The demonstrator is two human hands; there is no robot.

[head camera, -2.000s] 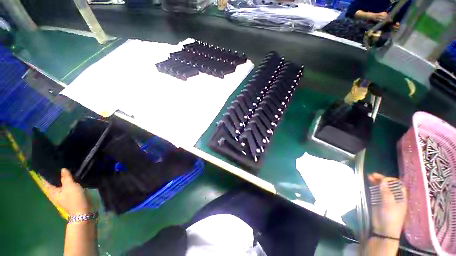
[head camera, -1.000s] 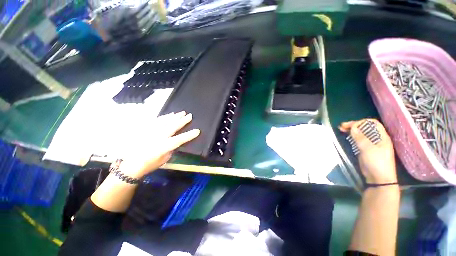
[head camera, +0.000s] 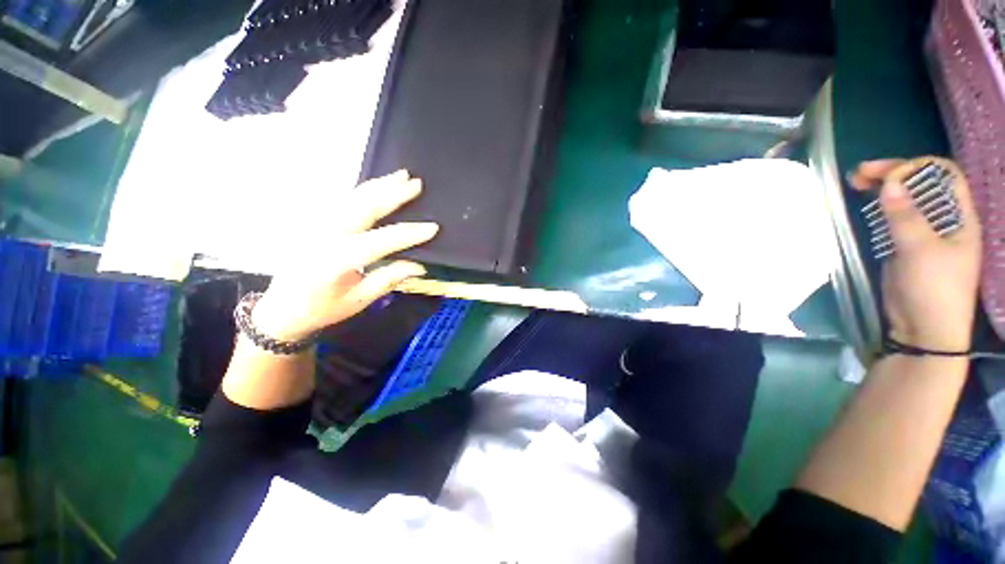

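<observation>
A long black tray (head camera: 468, 132), with no parts in it, lies on the bench at centre left; no pin ends show beside it now. My left hand (head camera: 342, 259) is at its near left corner, fingers apart, fingertips at the tray's edge. Whether they press on it cannot be told. My right hand (head camera: 931, 237), at the right by the basket, holds several metal pins (head camera: 937, 198) fanned out over the fingers. Rows of black parts (head camera: 298, 44) stand on the white foam sheet (head camera: 187, 165) at the upper left.
The pink basket (head camera: 975, 132) is cut off at the right. A black block in a metal frame (head camera: 738, 77) is at the top, with a pale hose (head camera: 838, 220) at its right. White paper (head camera: 744, 226) lies by the bench edge. A blue crate (head camera: 424, 353) and black trays are below the bench at left.
My left hand has come up from the trays below the bench to the bench. An empty black tray now lies where rows of filled parts showed. My right hand still holds the pins.
</observation>
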